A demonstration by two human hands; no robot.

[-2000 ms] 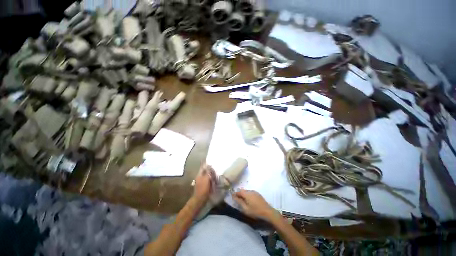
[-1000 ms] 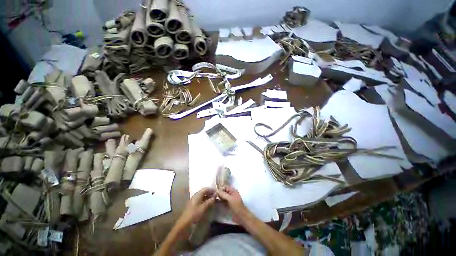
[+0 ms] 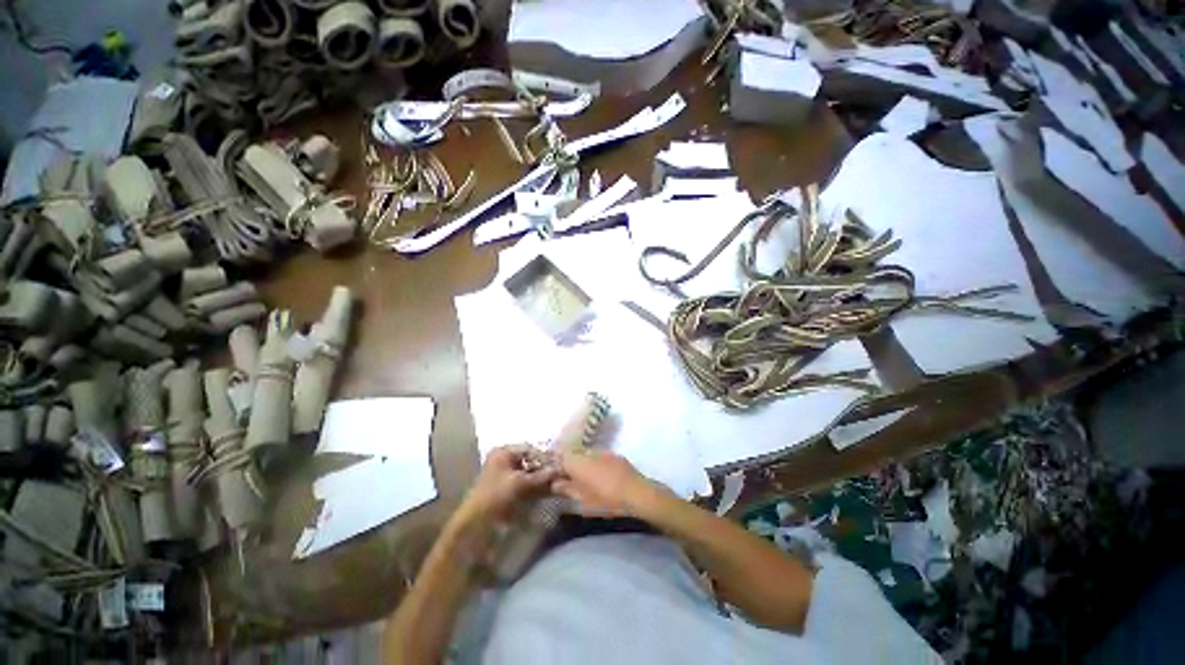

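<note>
A taupe rolled bundle (image 3: 587, 426) with a layered, striped-looking edge lies at the front edge of the white panels, close to my body. My left hand (image 3: 511, 478) is closed at its left side, fingers pinched on something too small to make out, perhaps a tie strip. My right hand (image 3: 600, 483) lies over the bundle's middle, its fingers meeting those of my left hand. The near part of the bundle shows below my hands. The tie itself is hidden by my fingers.
A small open box (image 3: 548, 299) lies beyond the bundle. A tangled heap of tie strips (image 3: 793, 305) is to the right. Finished bundles (image 3: 195, 442) fill the left side. White cut pieces (image 3: 374, 468) lie left of my hands. White scrap strips (image 3: 559, 175) lie farther back. Pale scraps litter the floor at right.
The view has swung right and down. The bundle has turned so its layered edge shows. My right hand has come in from the right and now meets my left hand over the bundle.
</note>
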